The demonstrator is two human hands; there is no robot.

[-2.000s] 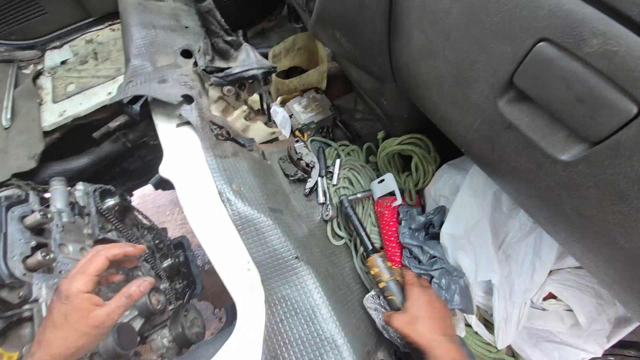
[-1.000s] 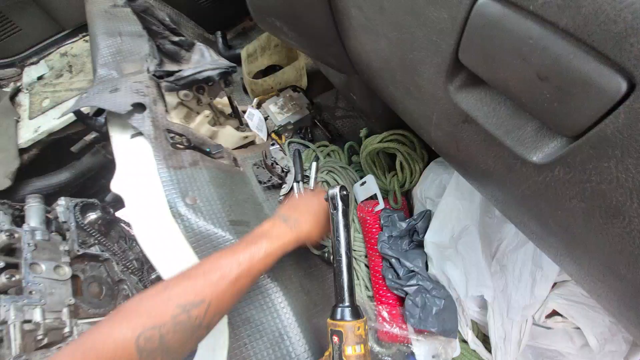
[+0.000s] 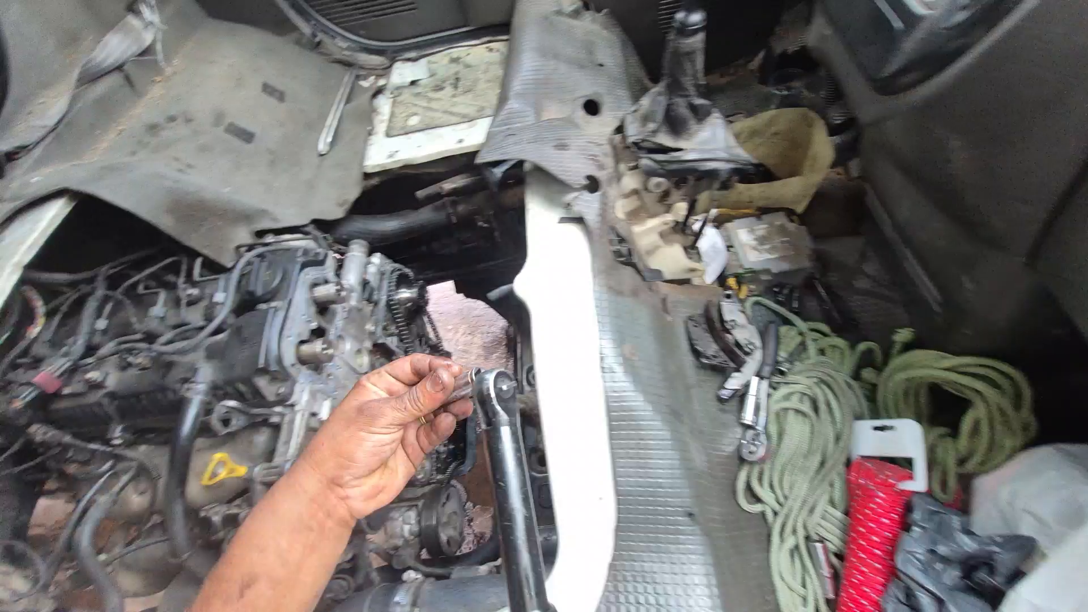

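A small metal socket [image 3: 461, 388] is pinched between the thumb and fingers of my left hand [image 3: 399, 429], right at the head of a long black power ratchet [image 3: 510, 476]. The ratchet stands nearly upright in the picture, its head level with my fingertips; its lower end runs out of the bottom edge. My right hand is out of view. Behind and left of my left hand lies an open engine [image 3: 323, 340] with a timing chain [image 3: 406, 297] at its near end. A yellow dipstick handle [image 3: 223, 468] shows among its hoses.
A white-painted body edge [image 3: 565, 382] and silver quilted matting [image 3: 654, 476] run beside the engine bay. To the right lie a hand ratchet [image 3: 756, 425], coiled green rope [image 3: 803, 459], packaged red rope [image 3: 874, 527] and plastic bags [image 3: 943, 544]. A gear lever [image 3: 688, 51] rises behind.
My left hand has come back from the ropes and tools to the engine side, now with a socket in its fingers. The power ratchet has moved there too. The view has swung left.
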